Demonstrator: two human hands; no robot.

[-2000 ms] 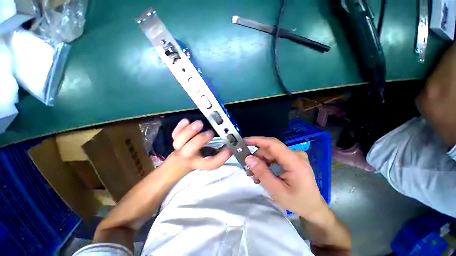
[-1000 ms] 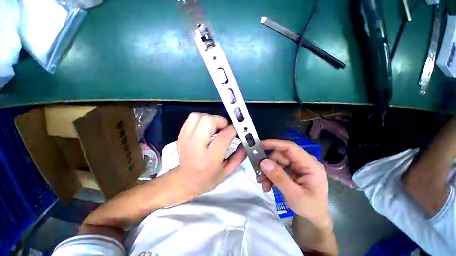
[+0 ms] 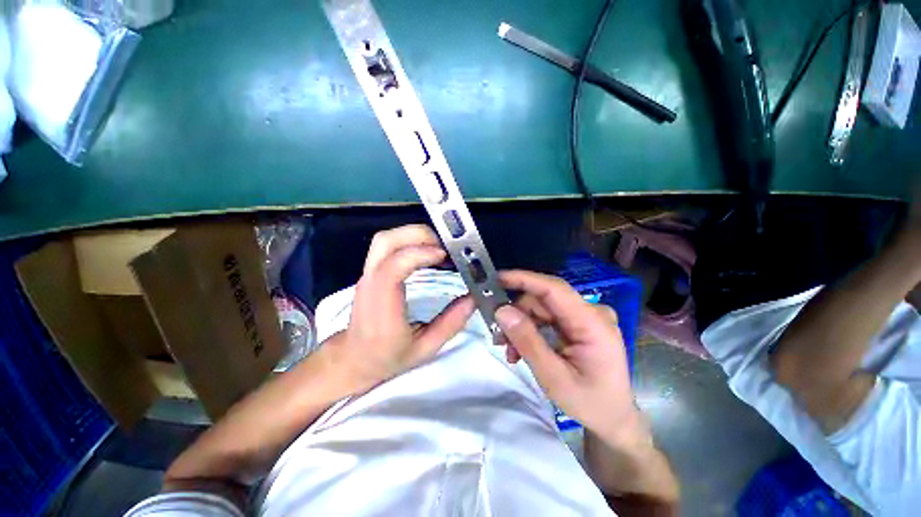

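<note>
A long silver faceplate (image 3: pixel 426 167) with slots and holes is held aslant over the bench edge and my lap. Its upper end reaches the top of the picture, and small latch parts show in the upper slot. My right hand (image 3: pixel 576 348) pinches its lower end between thumb and fingers. My left hand (image 3: pixel 396 298) is at its left edge near the lower slots, with thumb tip and fingertips against or behind it. Whether these fingers grip is hidden. No lock body can be made out behind the plate.
On the green bench (image 3: pixel 232 111) lie a dark stick tool (image 3: pixel 626 93), a black cord (image 3: pixel 578 121), an electric screwdriver (image 3: pixel 742 91), a silver strip (image 3: pixel 850 96), a white box (image 3: pixel 894 66) and bagged items (image 3: pixel 71 76). Below are a cardboard box (image 3: pixel 207 313) and blue crate (image 3: pixel 616 293). A person's arm (image 3: pixel 838 333) is right.
The faceplate first swung more upright and right in view, then back left and slightly up. My left fingers, spread at first, are now closer against the plate's edge. My right hand keeps its pinch.
</note>
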